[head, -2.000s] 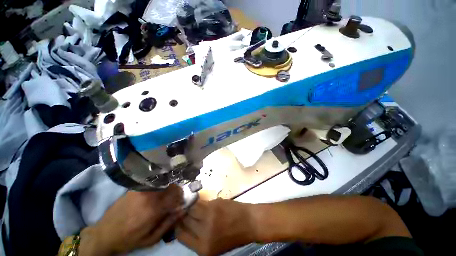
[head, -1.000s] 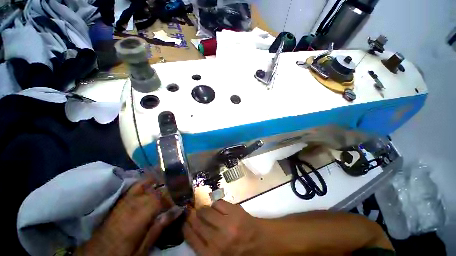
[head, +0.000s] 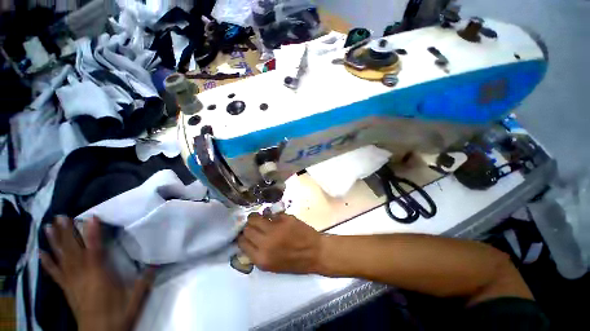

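The light grey and black garment piece [head: 174,226] lies left of and below the needle area of the white and blue sewing machine [head: 336,106]. My left hand [head: 94,275] is spread, slightly blurred, over the fabric at the lower left, fingers apart. My right hand [head: 281,244] is beside the presser foot, fingers curled at the fabric's right edge; its fingertips and the fabric's edge there are partly hidden. Whether it pinches the cloth is unclear. A small round pale and dark object [head: 242,263] shows just below my right hand.
Black-handled scissors [head: 409,200] and a white scrap [head: 349,169] lie under the machine arm. Grey and black fabric pieces [head: 90,106] are heaped at the back left. A dark thread cone [head: 357,37] stands behind the machine. Small dark items lie at the table's right end.
My left hand has moved away from the needle area to the left and opened over the fabric. The grey fabric now lies more spread out. My right hand stays near the needle. The camera view has shifted.
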